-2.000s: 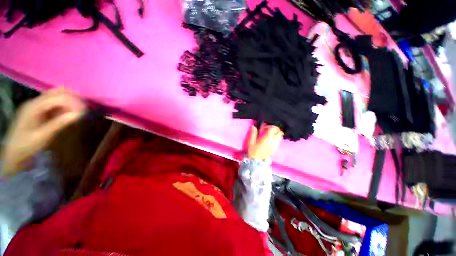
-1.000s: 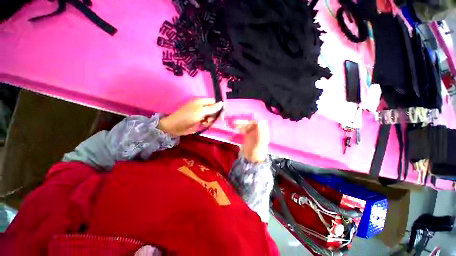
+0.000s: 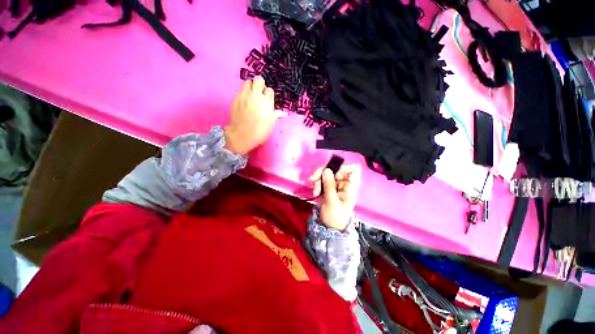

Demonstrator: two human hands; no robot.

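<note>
My left hand [image 3: 251, 117] reaches to the near edge of the loose heap of small black buckles [image 3: 287, 62]; its fingertips touch the heap, and whether they hold a buckle cannot be told. My right hand [image 3: 337, 192] is near the table edge, with a short black webbing strip [image 3: 334, 164] gripped between thumb and fingers, its end sticking up. The large heap of black webbing strips [image 3: 385, 91] lies beside the buckles, just beyond my right hand.
A clear plastic bag [image 3: 287, 9] lies behind the buckles. A tangled black strap [image 3: 163, 29] is at far left. A phone [image 3: 483, 137], keys [image 3: 472, 217] and a black coil [image 3: 486, 62] lie right of the strips. Black fabric stacks [image 3: 538, 117] stand further right. A blue box [image 3: 499, 313] is below the table.
My left hand has moved from beside my right hand, where a black strip was, up to the buckle heap. My right hand now holds a strip. The camera view has shifted.
</note>
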